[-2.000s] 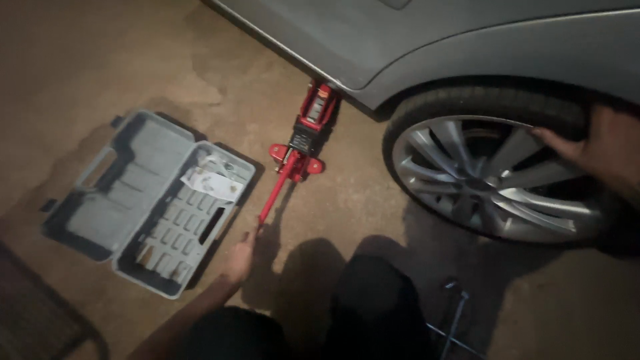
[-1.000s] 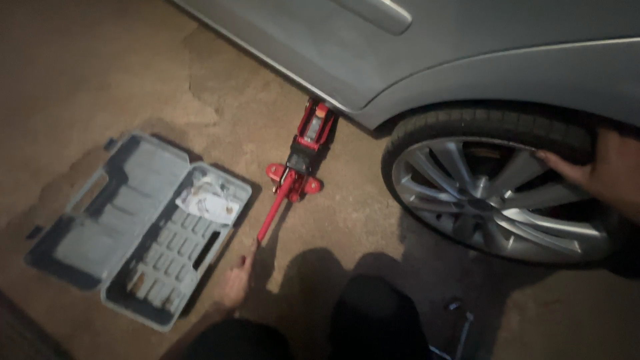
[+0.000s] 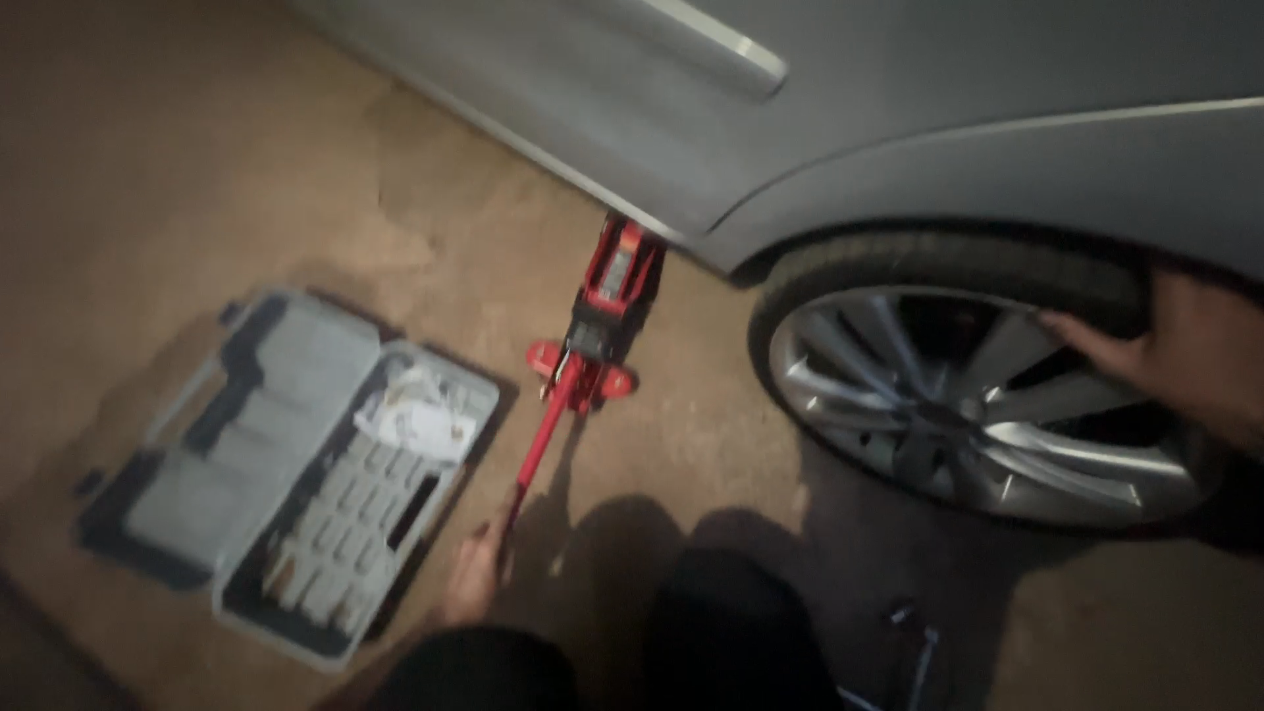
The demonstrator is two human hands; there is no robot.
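Note:
A red floor jack (image 3: 597, 321) stands on the ground with its front end under the sill of a grey car (image 3: 612, 128). My left hand (image 3: 476, 573) is closed around the lower end of the red jack handle (image 3: 543, 439), which slopes down toward me. On the right, my right hand (image 3: 1175, 346) rests on the top of the tyre (image 3: 948, 252), its thumb toward the spokes of the alloy wheel (image 3: 938, 410). The wheel sits at the wheel arch. Most of the right hand's fingers are hidden behind the tyre.
An open grey plastic case (image 3: 227, 464) lies left of the jack, with a clear bag of papers (image 3: 415, 420) in its moulded half. A metal wrench (image 3: 923, 667), partly blurred, lies on the ground near my knees (image 3: 741, 632). The car's door handle (image 3: 721, 44) juts out above.
The jack handle and my left hand were slightly lower one second ago relative to the jack, though blur makes the amount unclear. My right hand stays on the tyre.

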